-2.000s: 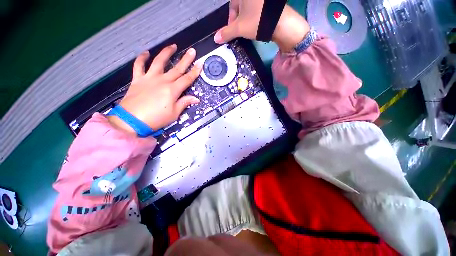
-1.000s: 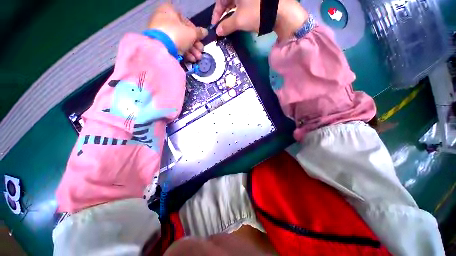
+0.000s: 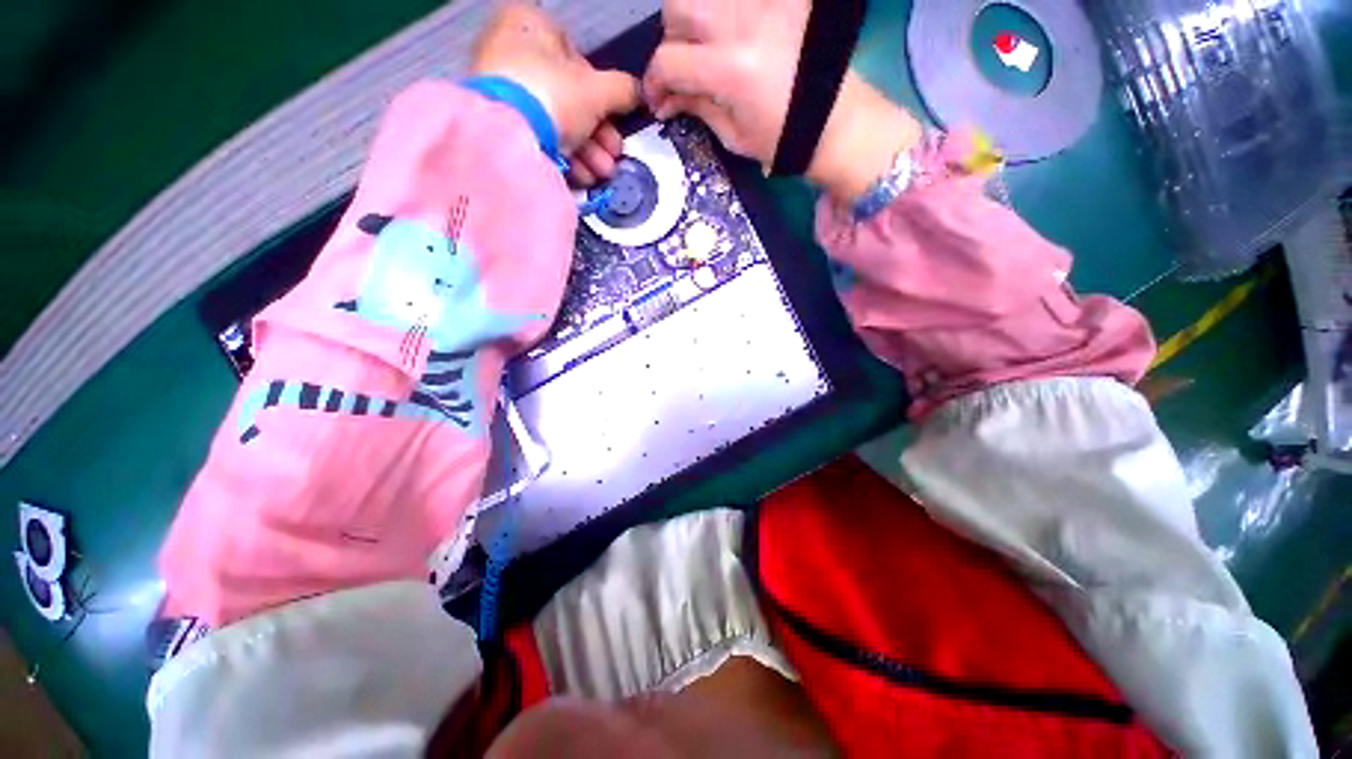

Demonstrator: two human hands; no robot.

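An open laptop base (image 3: 675, 400) lies tilted, its silver plate nearest me. A silver-white fan with a dark rotor (image 3: 630, 190) sits at its upper right on the dark motherboard (image 3: 593, 279). My left hand (image 3: 561, 92), with a blue wrist band, and my right hand (image 3: 727, 74) meet at the laptop's far edge just above the fan. Their fingertips are pinched close together; what lies between them is hidden. A black tape strip (image 3: 819, 86) lies across the back of my right hand. My left sleeve covers the laptop's left part.
A grey tape roll (image 3: 934, 67) lies on the green mat at the upper right, with clear plastic trays (image 3: 1223, 126) beyond it. Spare fans (image 3: 45, 561) lie at the far left. A grey ribbed strip (image 3: 223, 193) runs behind the laptop. A blue coiled cord (image 3: 494, 586) hangs near my left sleeve.
My left hand has gone from lying flat over the board to the far edge, beside my right fingers. Since one second ago, the fingertips have come closer together. The laptop has shifted slightly.
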